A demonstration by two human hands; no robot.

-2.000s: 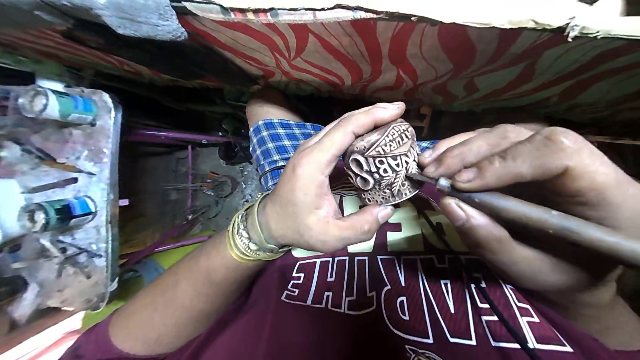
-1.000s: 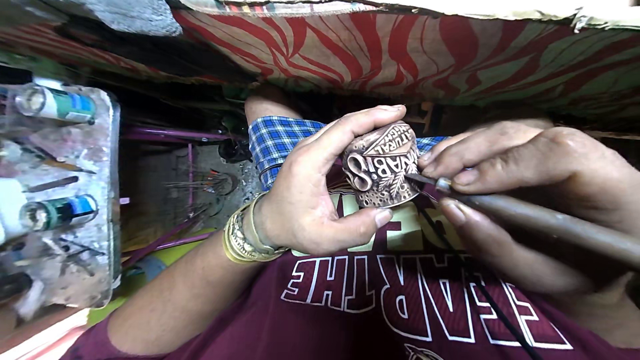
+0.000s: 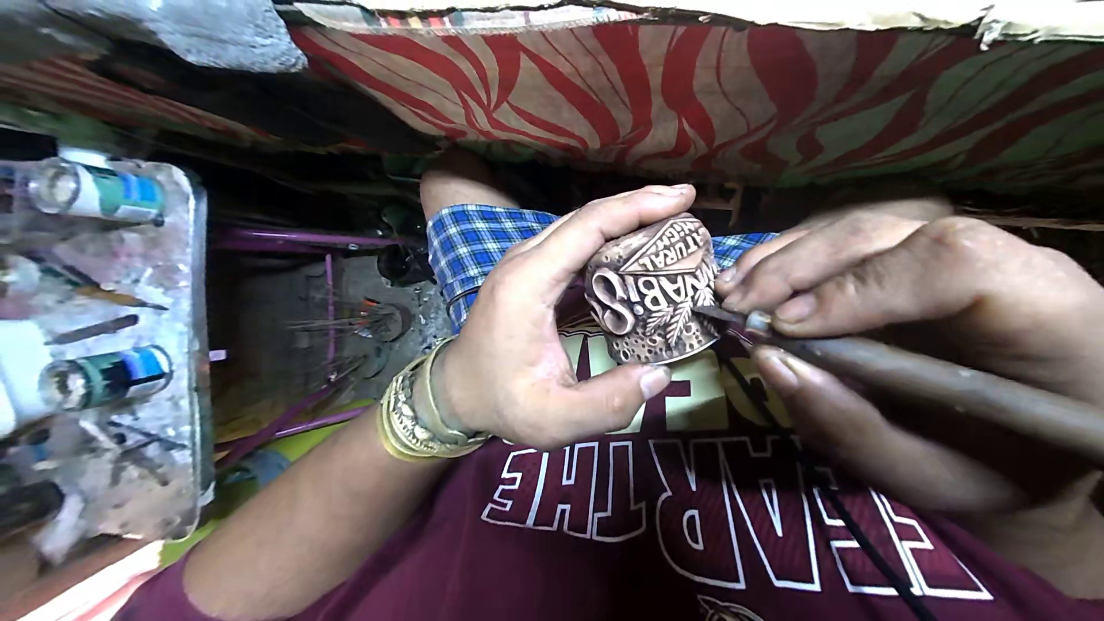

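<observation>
A small round carved piece (image 3: 651,297), brown and cream, bears raised lettering, leaf shapes and a pitted band along its lower edge. Its material cannot be told. My left hand (image 3: 552,336) holds it from the left, fingers over the top and thumb at the lower rim. In my right hand (image 3: 888,302) is a hand tool with a thick grey-brown handle (image 3: 940,379) and a metal ferrule, gripped near its front end between fingers and thumb. The dark narrow tip meets the carved surface beside the leaves; its exact shape is hard to see. A thin dark cord hangs below the right hand.
At the left stands a paint-stained tray (image 3: 185,388) with two small labelled jars (image 3: 103,191), a brush (image 3: 116,297) and several thin tools. Purple metal bars (image 3: 302,241) run beside it above the floor. Red-striped cloth (image 3: 638,95) spans the far side.
The carved piece has turned slightly within my left hand since the earlier frames. Both hands stay in nearly the same place, the tool still against the piece.
</observation>
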